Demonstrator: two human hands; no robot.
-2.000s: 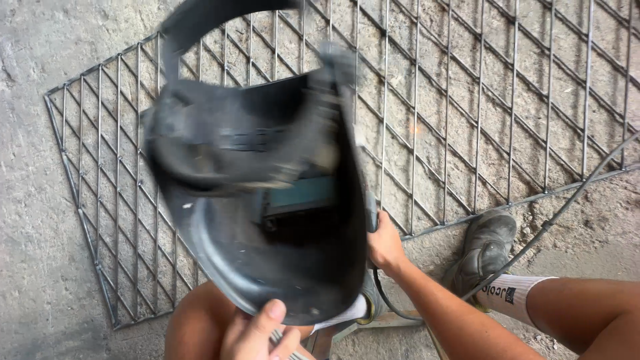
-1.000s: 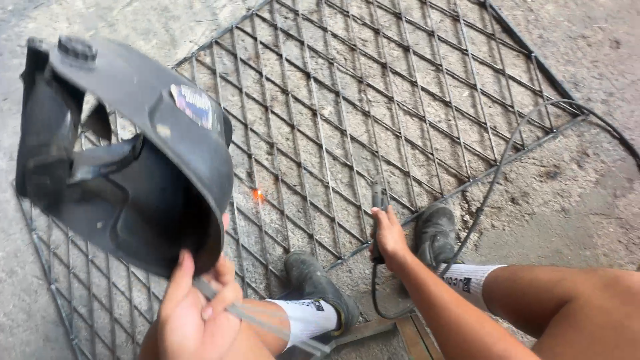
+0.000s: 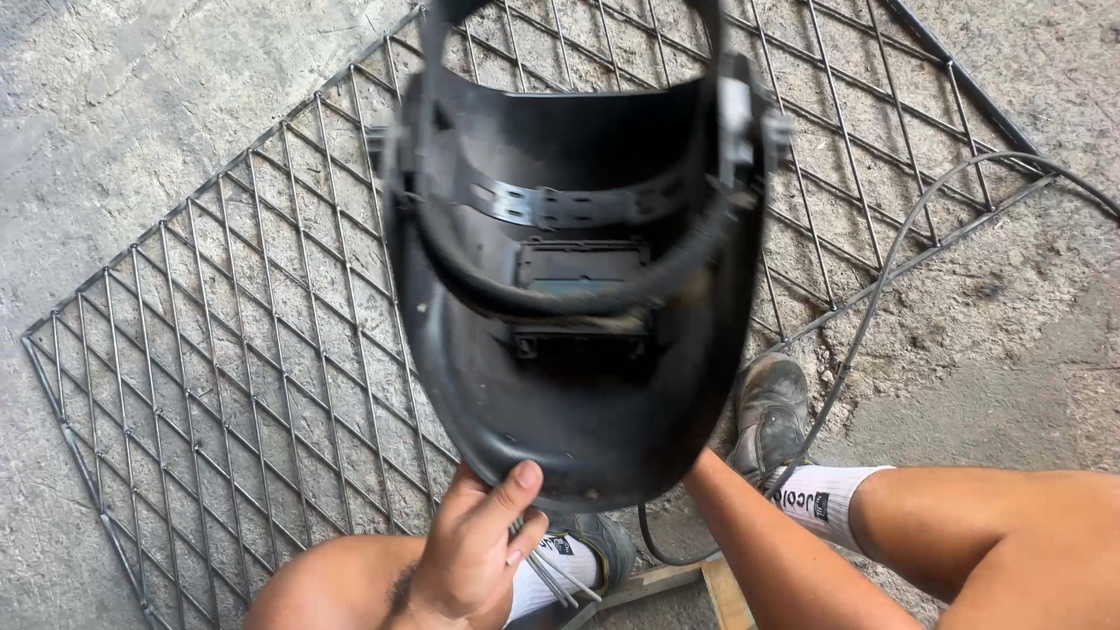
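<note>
My left hand point(image 3: 481, 542) grips the chin edge of a black welding helmet point(image 3: 577, 420), thumb on its inner face, with several thin grey rods point(image 3: 556, 573), apparently welding electrodes, held in the same hand. The helmet's inside faces me, showing its headband point(image 3: 551, 302) and the lens frame point(image 3: 582, 262). My right forearm reaches in behind the helmet, which hides my right hand and whatever it holds. Beyond and below the helmet lies a flat metal lattice point(image 3: 254, 350) of crossed bars in a frame.
A dark cable point(image 3: 875, 297) curves over the lattice's right corner and down by my right shoe point(image 3: 774, 407). My other shoe point(image 3: 604, 542) is under the helmet's chin. A wooden piece point(image 3: 726, 595) lies at the bottom. The floor is rough concrete point(image 3: 175, 79).
The helmet has swung from the left to the centre, its inside now facing me. It covers my right hand, which showed a second ago around a dark handle. The orange glow on the lattice no longer shows.
</note>
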